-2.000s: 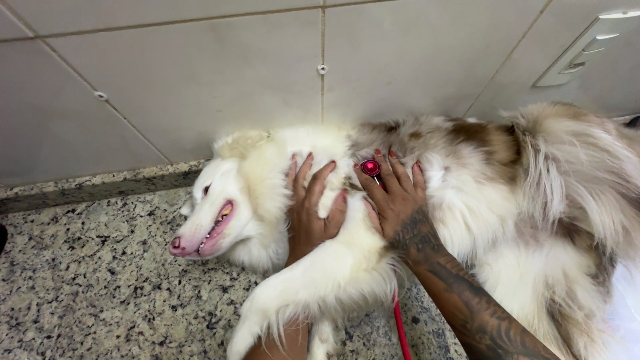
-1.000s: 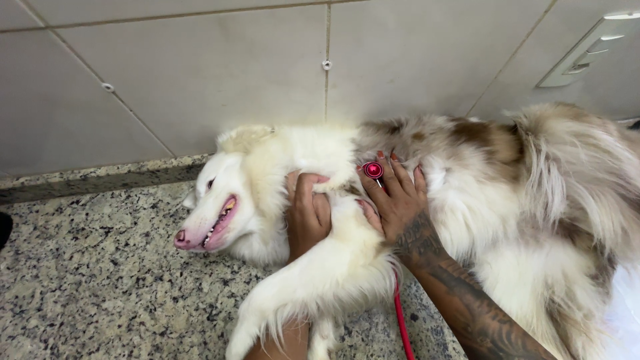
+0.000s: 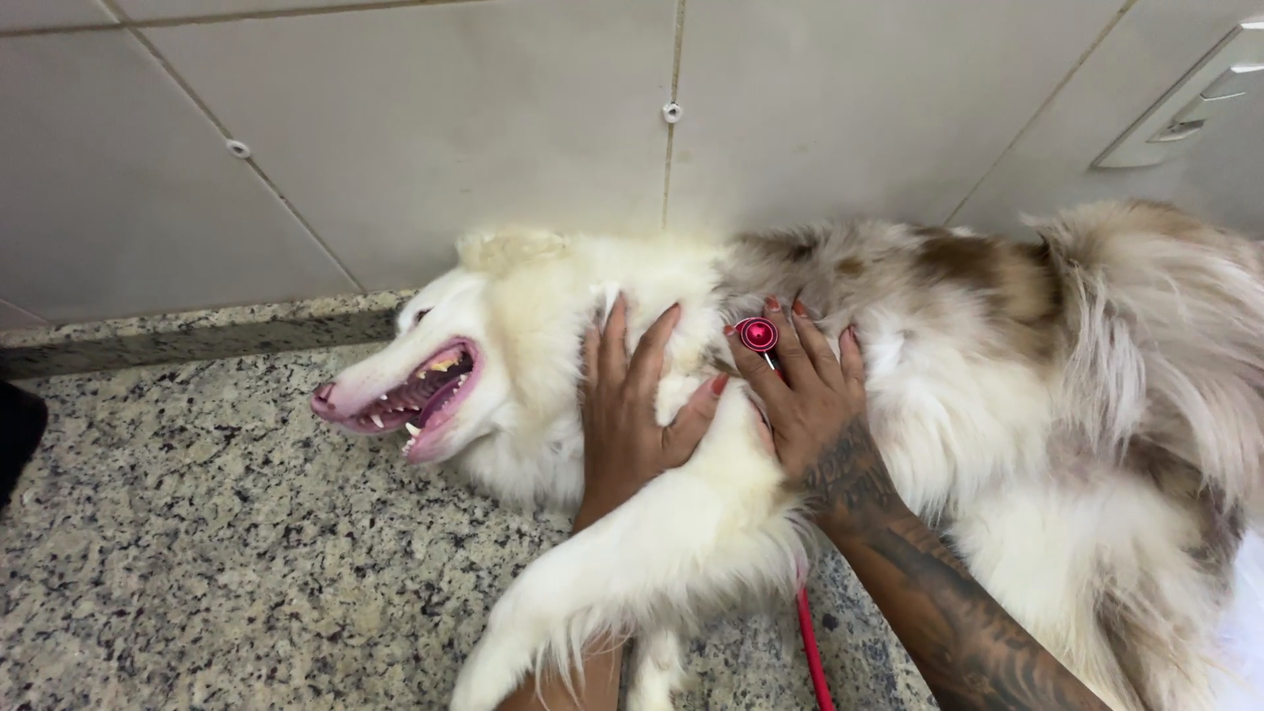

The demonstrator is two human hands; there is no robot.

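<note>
A long-haired white dog (image 3: 632, 543) with brown-grey patches lies on its side, its head at the left and its mouth open. My left hand (image 3: 637, 405) rests on the fur of its neck and shoulder, fingers spread, with the forearm passing under a front leg. My right hand (image 3: 805, 370) lies on the chest, its fingers over a red stethoscope chestpiece (image 3: 758, 336) that shows between the index and middle fingers. The red stethoscope tube (image 3: 812, 642) comes out below the dog's leg; its middle part is hidden.
Beneath the dog is a speckled granite counter (image 3: 217, 533) with a low granite edge strip (image 3: 197, 336) along the tiled wall (image 3: 444, 128). A switch plate (image 3: 1185, 109) is on the wall at the upper right. A dark object (image 3: 18, 434) shows at the left edge.
The fingers of my left hand, curled one second ago, are now spread on the fur. The dog's mouth has opened wider. My right hand stays in place on the chest.
</note>
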